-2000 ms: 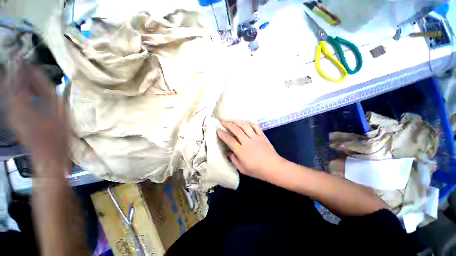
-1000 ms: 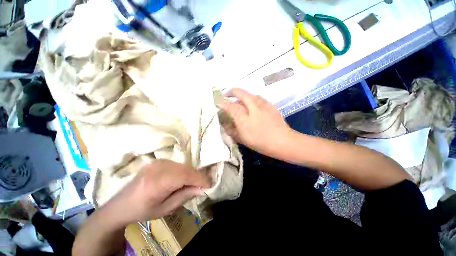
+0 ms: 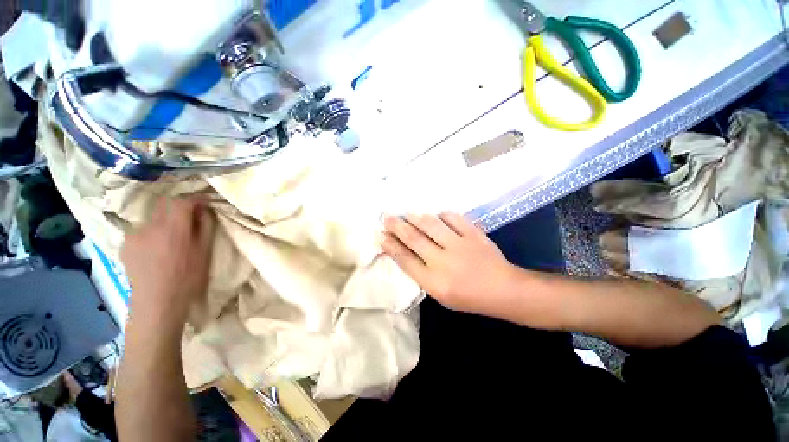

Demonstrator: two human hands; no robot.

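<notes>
The tan fabric (image 3: 285, 268) lies bunched in folds over the table's front edge, left of centre, and hangs down toward my lap. Its upper part goes under the sewing machine head (image 3: 173, 52). My left hand (image 3: 169, 250) is blurred and lies on the folds at the left; its fingertips are at the cloth, and whether they grip it is unclear. My right hand (image 3: 445, 255) is at the fabric's right edge by the table front, fingers bent down over the cloth. The tension assembly (image 3: 330, 114) is above the cloth.
Scissors (image 3: 567, 82) with yellow and green handles lie on the white table right of the machine. Tan and white pieces (image 3: 692, 250) lie in a heap at the lower right. A grey motor housing (image 3: 43, 324) is at the left. A cardboard box (image 3: 277, 410) is below the fabric.
My left hand has moved up and left from the fabric's lower edge onto the folds. My right hand has moved slightly lower. The view has shifted, showing more of the machine head.
</notes>
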